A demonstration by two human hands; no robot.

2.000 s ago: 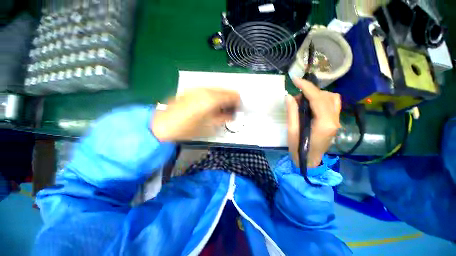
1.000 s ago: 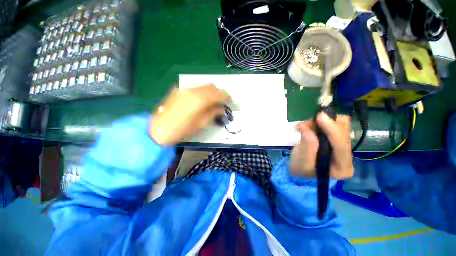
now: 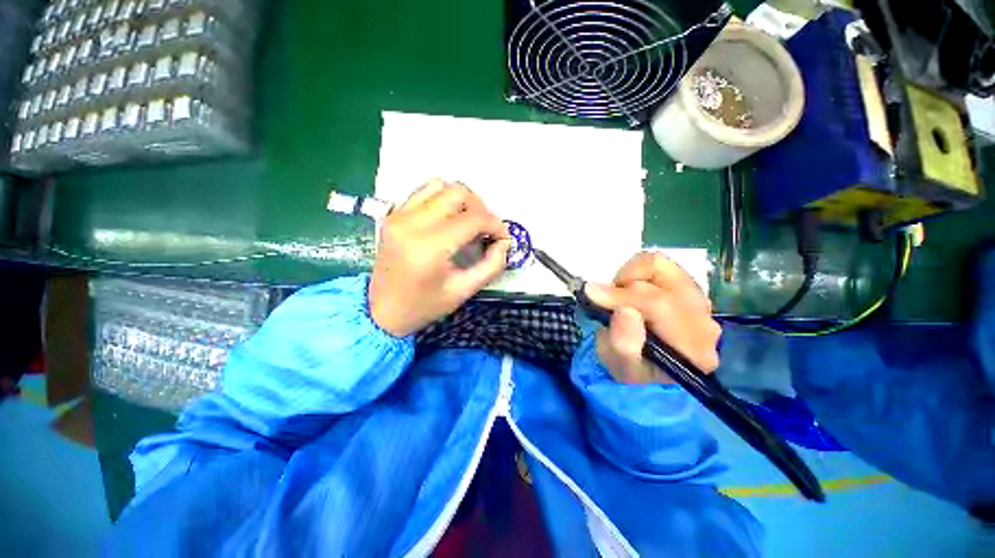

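A small round circuit board [image 3: 517,246], dark blue-violet and white, is at the white work sheet [image 3: 567,174]. My left hand [image 3: 436,253] pinches something dark and small at the board's left edge; the fingers hide part of it. My right hand [image 3: 655,316] holds the soldering iron [image 3: 698,381] by its black handle, with the tip at the board's right edge. Whether the tip touches is too small to tell. A small silver-white cell [image 3: 345,203] lies left of the sheet, beside my left hand.
Clear trays of silver-white cells [image 3: 131,82] stand at the far left, with another tray [image 3: 164,338] below the bench edge. A fume fan [image 3: 589,68], an off-white pot [image 3: 698,136], a blue soldering station [image 3: 818,131] and tweezers [image 3: 731,223] are behind and to the right.
The soldering iron has swung from pointing up at the pot to pointing left at the board. My left hand has shifted slightly right. The view has moved, so the fan and pot sit higher.
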